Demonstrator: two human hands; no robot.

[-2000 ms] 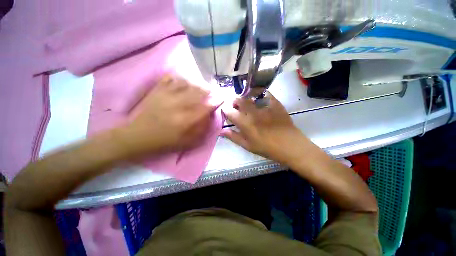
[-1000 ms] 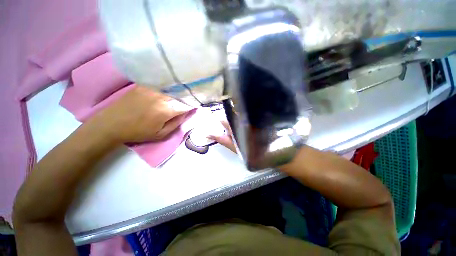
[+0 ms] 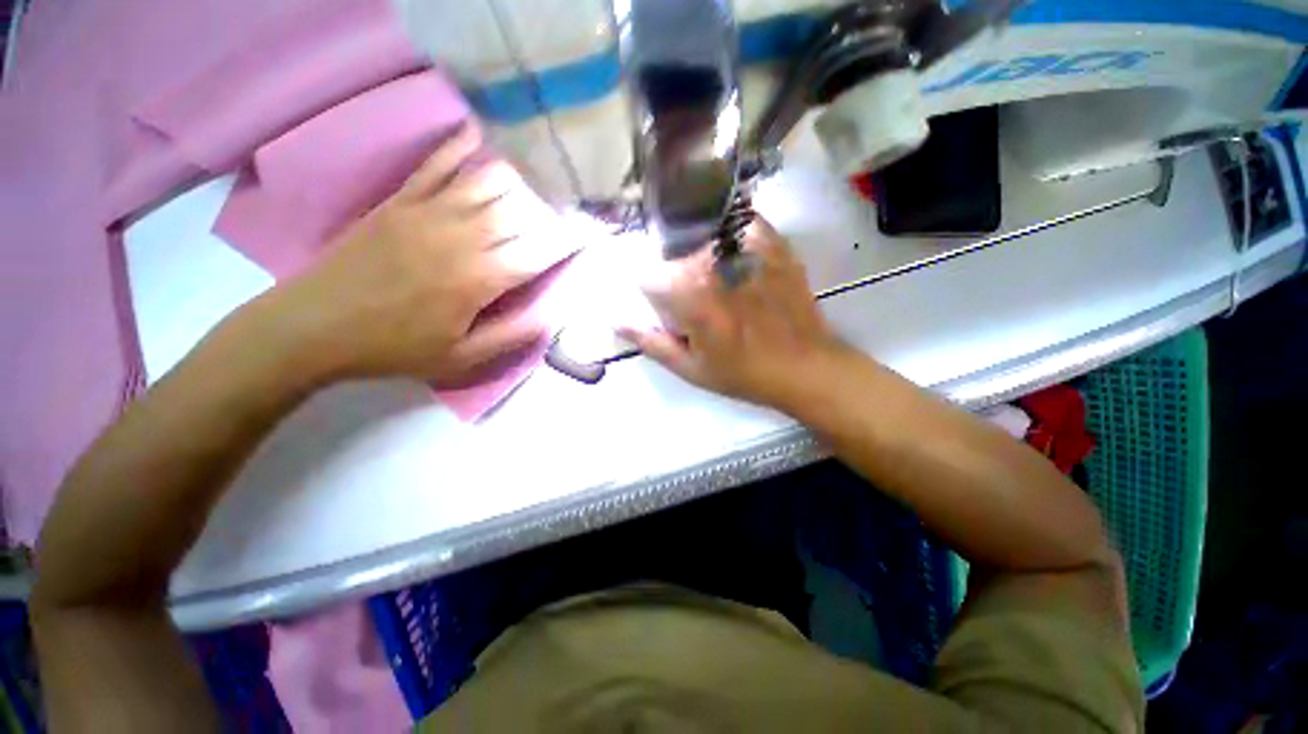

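Note:
A pink cloth piece lies on the white machine bed, folded, with one corner towards the front edge. My left hand lies flat on it with fingers spread, pressing it left of the needle area. My right hand is at the needle area, fingers bent and low on the bed, partly behind the chrome part. The glare of the lamp hides the needle, the presser foot and whether my right fingers touch cloth. The sewing machine head stands above both hands.
Large pink panels with layered edges lie at the left. A black block sits on the bed at right. Below the table's front edge are a blue crate with pink cloth beside it, and a green basket with red scraps.
Since two seconds ago the pink piece has moved left, uncovering a dark curved outline on the bed. My left hand has spread out over it. The view tilted close to the machine, then back.

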